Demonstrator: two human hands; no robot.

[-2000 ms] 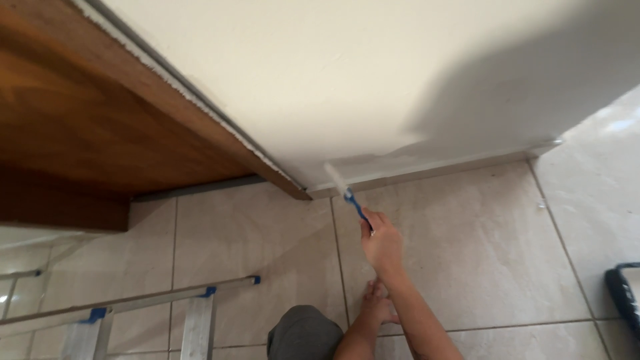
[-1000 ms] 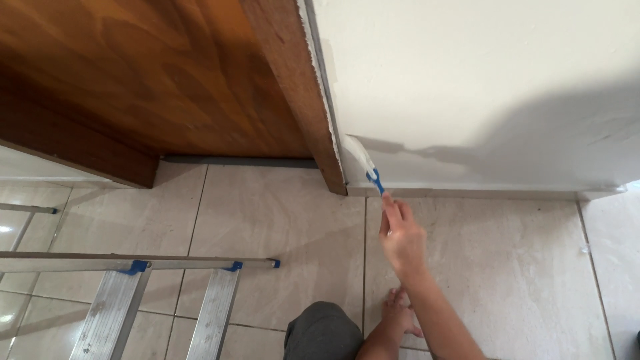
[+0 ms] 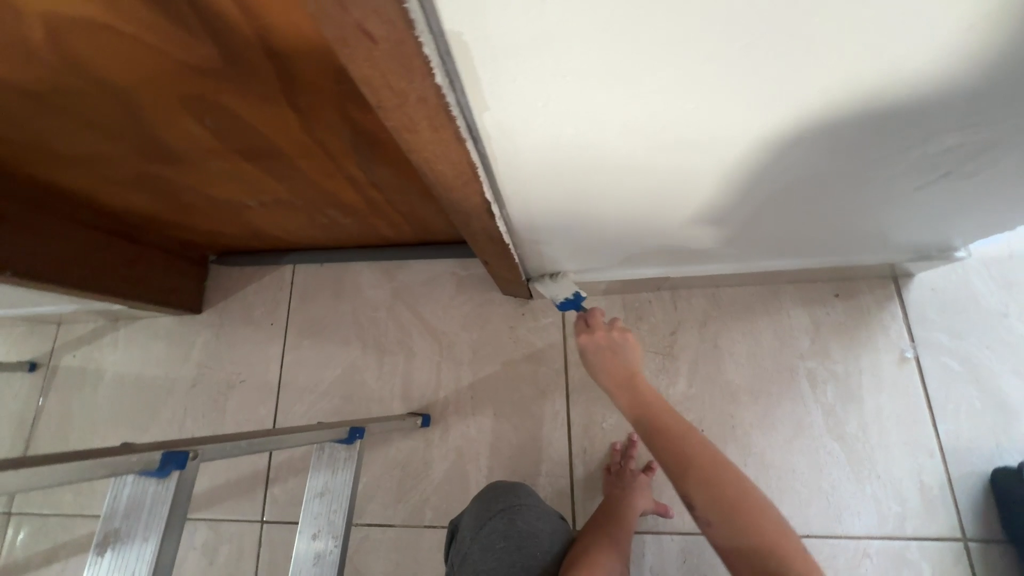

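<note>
My right hand (image 3: 610, 352) grips the handle of a small paintbrush (image 3: 564, 293) with a blue body and paint-coated bristles. The bristles touch the bottom of the white wall (image 3: 680, 144), at the corner beside the foot of the wooden door frame (image 3: 448, 152). White paint with a ragged edge runs along that frame's side. My left hand (image 3: 632, 480) rests on the floor tiles with its fingers spread and holds nothing, below and to the right of the brush. A knee in grey cloth (image 3: 508, 528) is next to the left forearm.
An aluminium ladder (image 3: 240, 444) with blue plastic fittings stands at the lower left. Behind it is a brown wooden door (image 3: 208, 112). A low tile skirting (image 3: 720, 278) runs along the wall's foot. A dark object (image 3: 1010, 496) is partly visible at the right edge.
The brush has moved down from the wall face beside the door frame to the wall's foot, still in my right hand. My left hand has stayed on the floor. The view has shifted.
</note>
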